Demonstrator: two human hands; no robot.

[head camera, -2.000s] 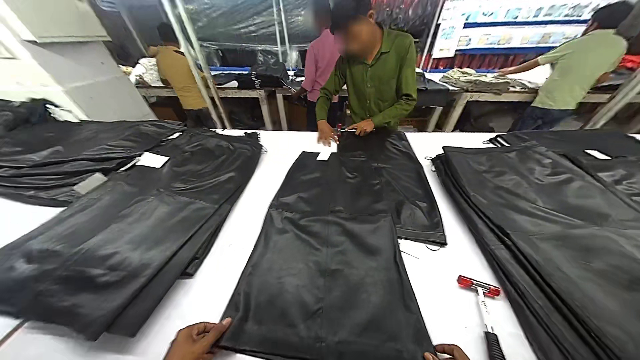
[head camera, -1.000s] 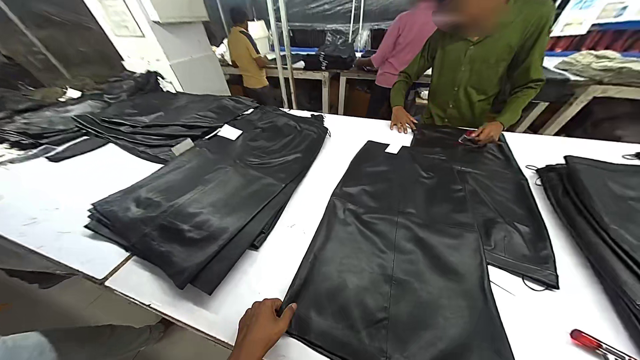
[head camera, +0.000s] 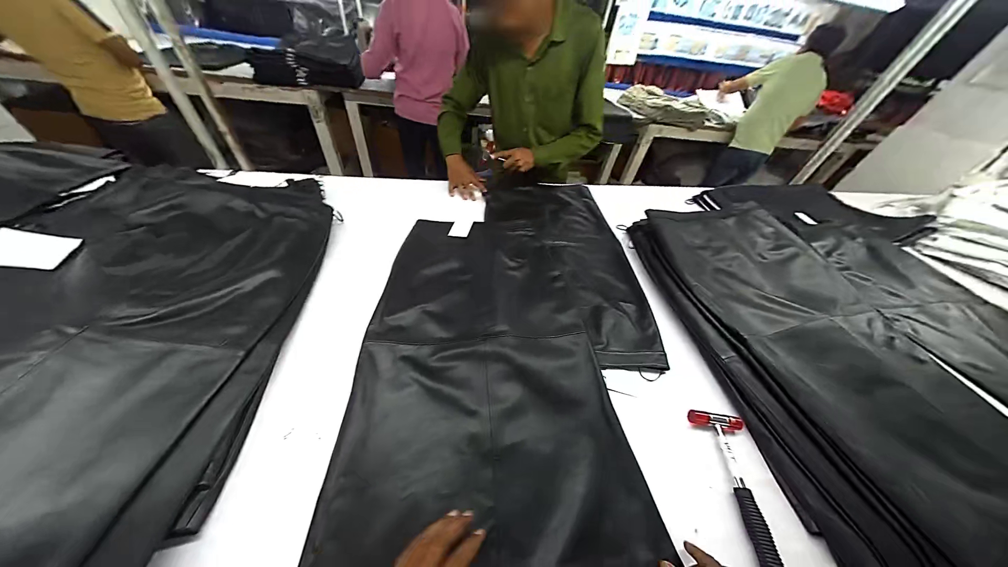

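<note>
A black leather skirt panel [head camera: 472, 409] lies flat on the white table, a small white tag [head camera: 461, 229] at its top edge. My left hand [head camera: 442, 540] rests palm down on its lower middle, holding nothing that I can see. Only the fingertips of my right hand [head camera: 693, 556] show, by the panel's lower right corner; their grip is hidden. Another black leather garment [head camera: 622, 315] lies partly under the panel, at its upper right. A mallet with red faces and a black grip [head camera: 756, 524] lies to the right.
Black leather garments [head camera: 157, 378] lie stacked at the left, with a white card [head camera: 35, 249] on them. Another stack [head camera: 850, 354] is at the right. A co-worker in green [head camera: 535, 94] stands across the table, holding a small tool. More people are at benches behind.
My left hand has moved from the panel's lower left corner onto its lower middle. The view has swung about. My right hand's fingertips, out of view a second ago, show again.
</note>
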